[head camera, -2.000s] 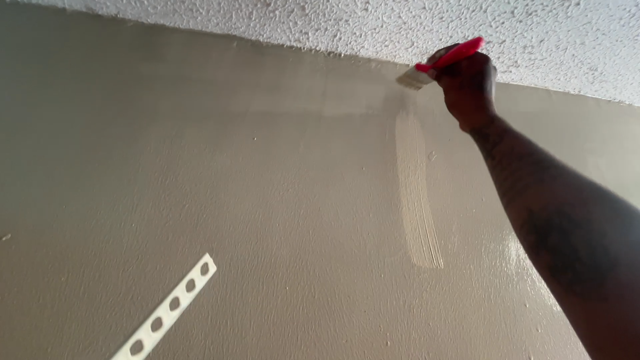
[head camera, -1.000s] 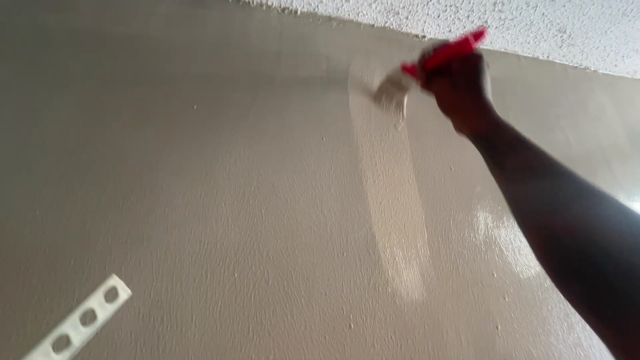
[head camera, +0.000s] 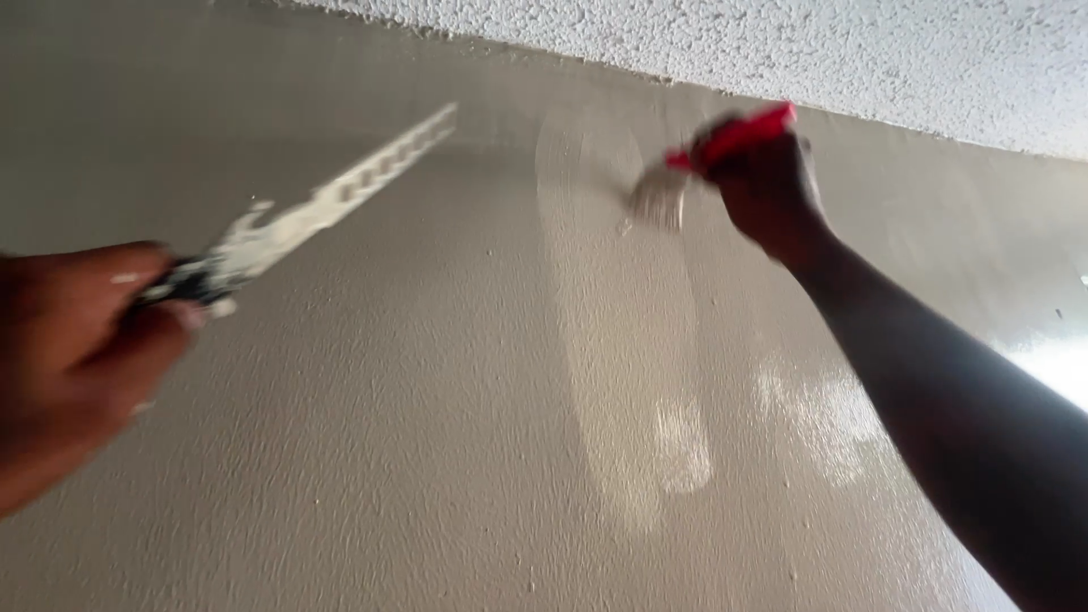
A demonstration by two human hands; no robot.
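Note:
My right hand (head camera: pixel 765 183), at the upper right, grips the red handle of a paintbrush (head camera: pixel 659 200). Its paint-coated bristles touch or nearly touch the taupe wall (head camera: pixel 408 340) a little below the ceiling. A lighter band of wet paint (head camera: pixel 616 340) runs down the wall under and left of the bristles. At the left edge my left hand (head camera: pixel 93 340) is closed on the dark, paint-smeared handle of a long, pale tool with holes along its blade (head camera: pixel 340 200), whose exact kind I cannot tell. The blade slants up to the right, blurred.
A white textured ceiling (head camera: pixel 850 59) meets the wall along a slanting edge at the top. Shiny patches (head camera: pixel 829 421) show on the wall beside my right forearm, and a bright glare lies at the right edge.
My left hand has come into view with the perforated tool, of which only the blade showed before. The brush is lower from the ceiling than two seconds ago, and the light paint band is wider.

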